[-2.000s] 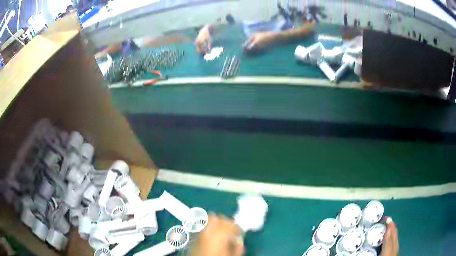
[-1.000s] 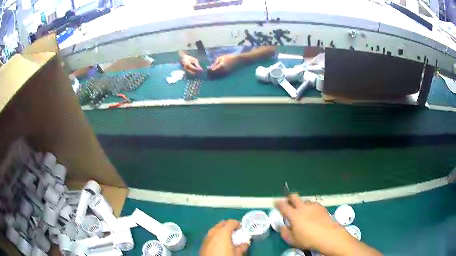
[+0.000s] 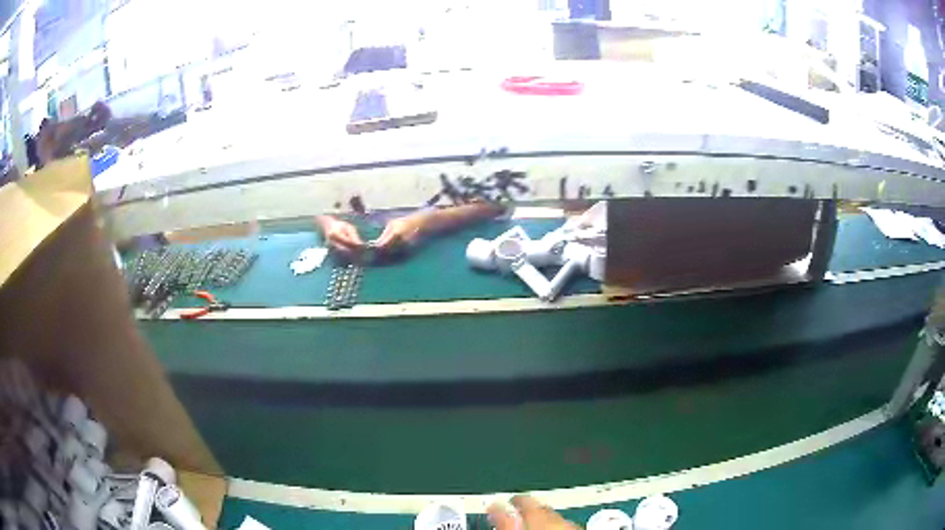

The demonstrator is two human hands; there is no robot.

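Note:
A white fan housing [image 3: 442, 517] with a slotted round head shows at the bottom edge, cut off by it. My right hand [image 3: 531, 514] is just right of it at the bottom edge; only some fingers and part of the back show, and whether they hold anything is hidden. White round motor units [image 3: 656, 511] stand on the green bench right of my hand, partly cut off. My left hand is out of the picture.
An open cardboard box [image 3: 114, 352] with white housings [image 3: 78, 445] stands at left. The dark green conveyor belt [image 3: 466, 440] crosses beyond the pale edge strip [image 3: 342, 500]. Opposite, a person's hands [image 3: 378, 240] handle small parts near red-handled pliers [image 3: 199, 304]. A metal post stands at right.
The view has tilted up and shifted, so the bench work sits lower. My left hand has left the picture, and my right hand is now mostly cut off by the bottom edge.

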